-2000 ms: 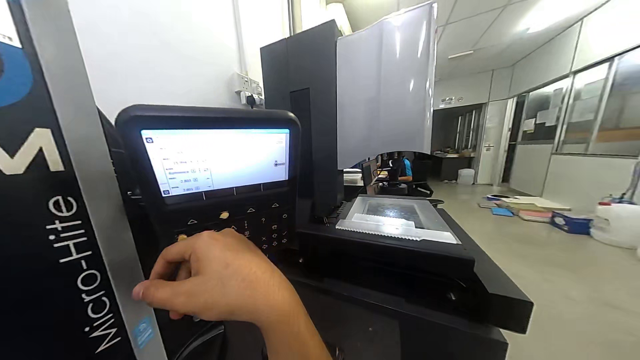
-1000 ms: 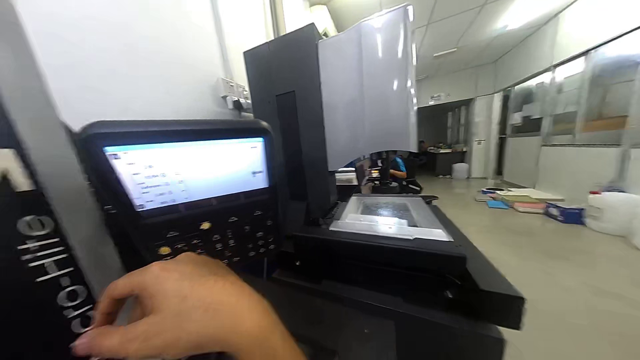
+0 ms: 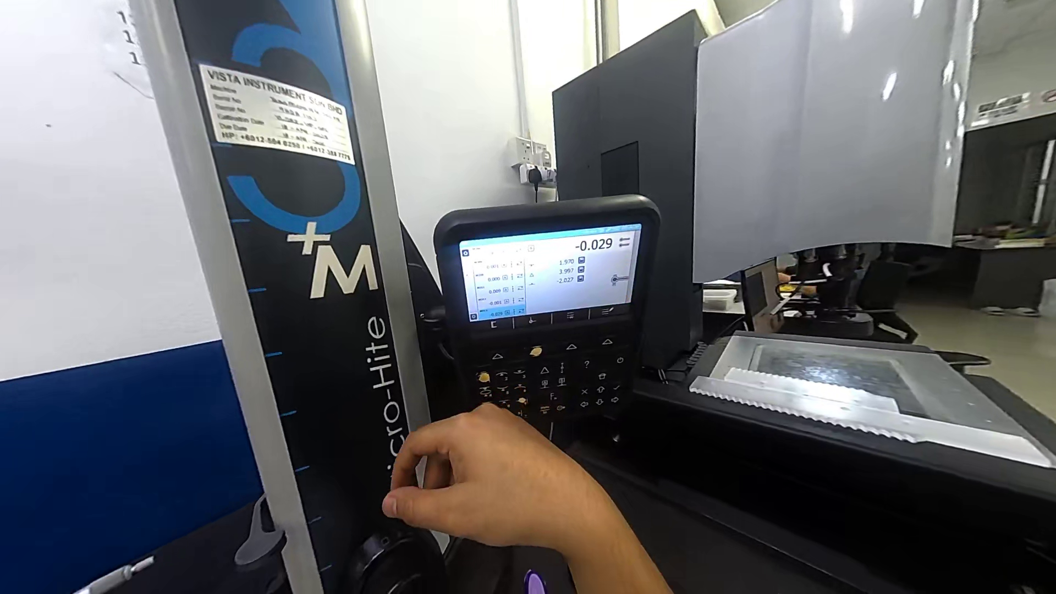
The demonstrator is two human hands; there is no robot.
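Note:
My right hand [image 3: 503, 478] reaches in from the bottom, palm down, with loosely curled fingers and nothing visible in them. It is just below the keypad [image 3: 553, 384] of a black display unit, whose lit screen [image 3: 549, 272] shows measurement values. Left of the hand stands the dark column [image 3: 305, 346] of a Micro-Hite height gauge with grey edges. A round black part [image 3: 396, 565] sits low by the column. Whether the fingertips touch the column is not plain. My left hand is out of view.
At right, a black machine [image 3: 631, 181] with a grey cover sheet [image 3: 808, 132] stands behind a glass stage plate [image 3: 940, 371]. A clear serrated strip [image 3: 808, 404] lies on that plate. Wall sockets [image 3: 532, 157] with a plug are behind. A purple object [image 3: 535, 582] shows at the bottom edge.
The view has swung left, bringing more of the gauge column into sight. My right hand remains near the column and keypad, its fingers still curled.

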